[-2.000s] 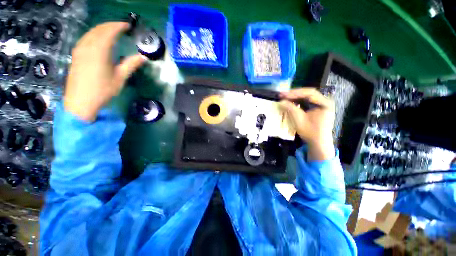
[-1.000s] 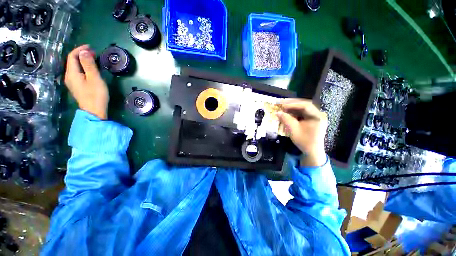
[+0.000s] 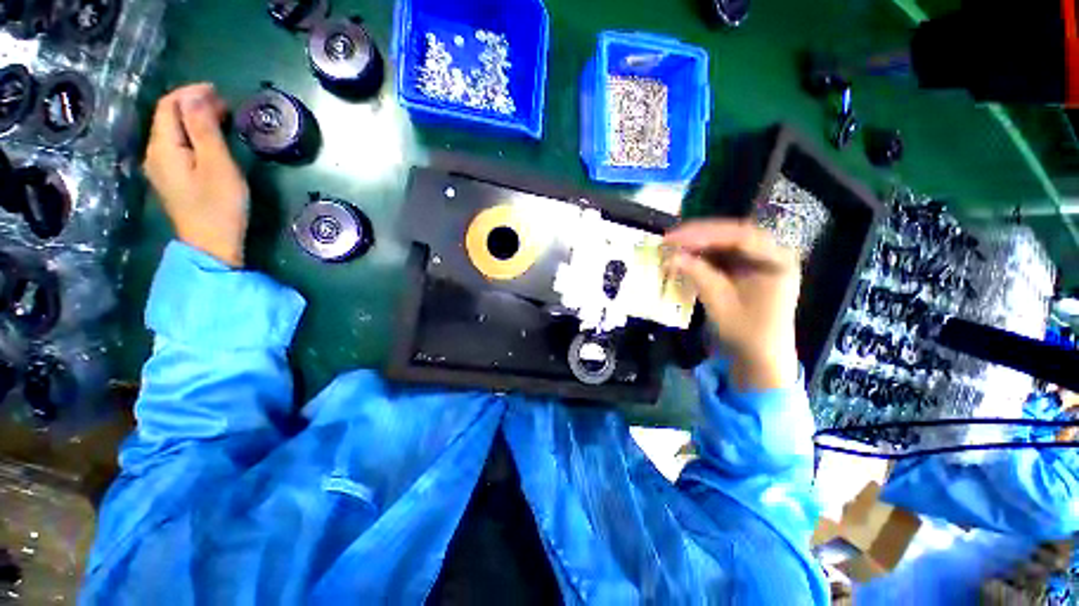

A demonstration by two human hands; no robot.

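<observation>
The cream-white stepped jig [image 3: 603,278] sits on a black fixture base [image 3: 473,326]. A tan ring [image 3: 502,243] lies on the base, left of the jig. A dark part [image 3: 614,279] sits in the jig, with a grey ring [image 3: 592,356] below it. My right hand [image 3: 740,284] is at the jig's right end, thumb and fingertips close together; whether they hold something is unclear. My left hand [image 3: 199,178] is beside the round black units [image 3: 273,123], fingers loosely bent, with nothing visible in it. Another round black unit [image 3: 330,230] lies nearer the base.
Two blue bins, left [image 3: 471,65] and right [image 3: 646,107], hold small metal parts. A black foam tray [image 3: 842,255] is to the right. Trays of black parts stand far left [image 3: 53,213] and far right [image 3: 882,308]. A black and orange-red tool [image 3: 1006,53] shows top right; another blue sleeve [image 3: 982,474] lower right.
My left hand has moved down from the upper round black units and lost its wide spread. My right hand has stayed at the jig's right end. The black and orange-red tool now shows at top right.
</observation>
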